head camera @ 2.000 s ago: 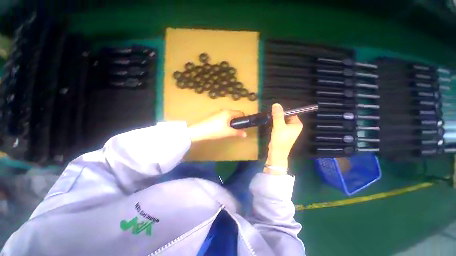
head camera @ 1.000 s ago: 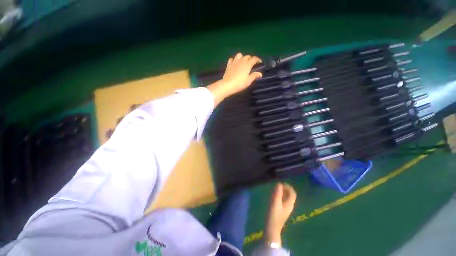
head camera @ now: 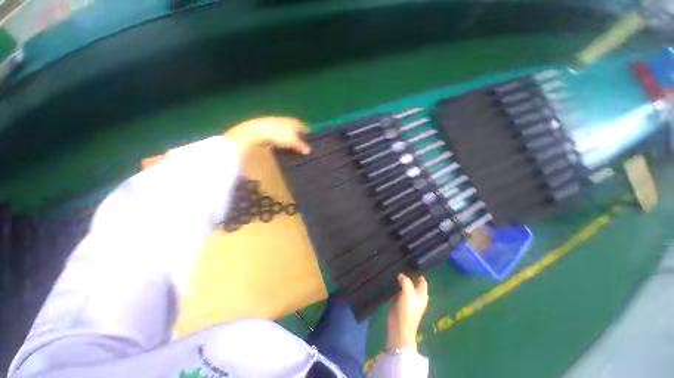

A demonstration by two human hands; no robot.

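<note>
The slotted black tray [head camera: 332, 214] holds a row of black rod assemblies [head camera: 403, 184] with silver ends pointing right. My left hand [head camera: 277, 134] is at the tray's far left corner, its fingertips on the edge. My right hand [head camera: 409, 303] has its thumb and finger at the tray's near edge. Both hands appear to grip the tray, though the picture is blurred. Small dark rings [head camera: 251, 205] lie in a cluster on the tan board [head camera: 259, 273], partly hidden by my left sleeve.
A second black tray [head camera: 480, 159] with rod assemblies lies further right. A blue plastic basket [head camera: 495, 255] is below the trays, near a yellow floor line [head camera: 532, 273]. Dark stacked trays [head camera: 37, 258] are blurred at the far left. The tray's near left corner extends past the board.
The rod assembly from my hands now lies in the tray's row. My left hand has moved to the tray's left corner, my right hand to its near edge. The tray sits nearer me relative to the board.
</note>
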